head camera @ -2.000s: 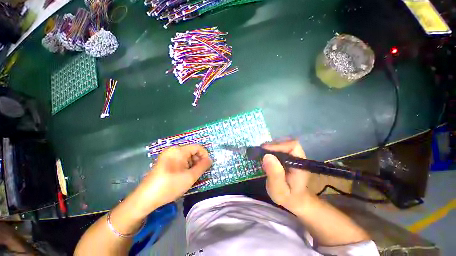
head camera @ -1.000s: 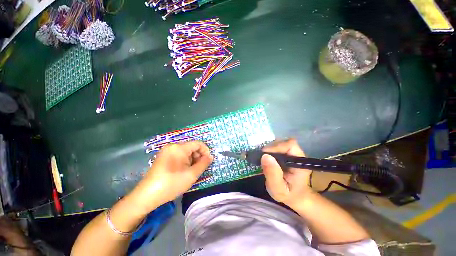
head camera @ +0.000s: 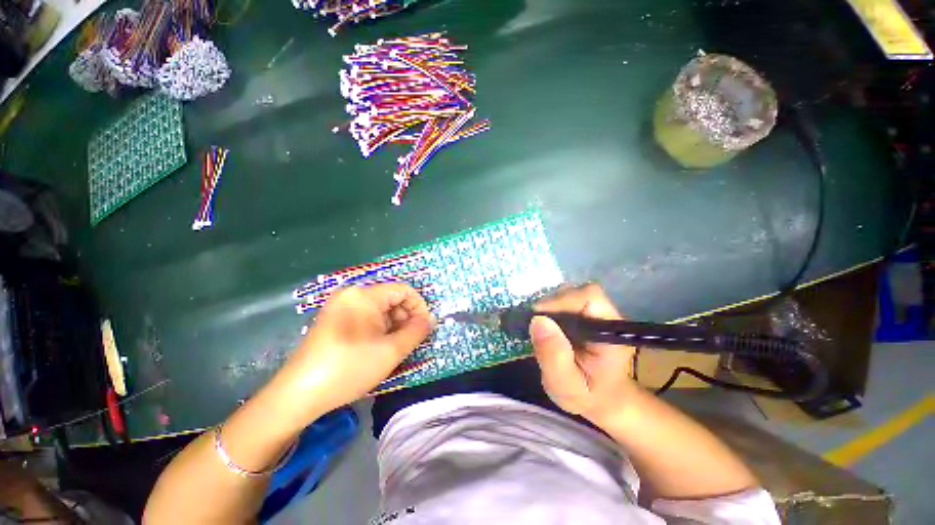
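Observation:
A green-white PCB panel (head camera: pixel 497 261) lies in front of me, with rows of coloured wire leads (head camera: pixel 354 279) across its left part. My right hand (head camera: pixel 586 354) holds a black soldering iron (head camera: pixel 656 335) like a pen, its tip pointing left over the middle of the panel. My left hand (head camera: pixel 371 330) rests over the panel's left part, thumb and forefinger pinched close to the iron's tip. What is between those fingers is too small to tell; part of the leads is hidden under this hand.
Beyond the panel lies a loose lead pile (head camera: pixel 410 92). A small lead bundle (head camera: pixel 210 188), a bare PCB panel (head camera: pixel 136 156) and bundled harnesses (head camera: pixel 193 68) are left. A crusted yellowish tub (head camera: pixel 716 111) stands right, with a cable beside it. A red-handled tool (head camera: pixel 114 410) lies at the left edge.
The view has shifted slightly, so bench items sit a little higher and further left. Both hands stay at nearly the same place on the panel, the iron's tip still near the left fingers.

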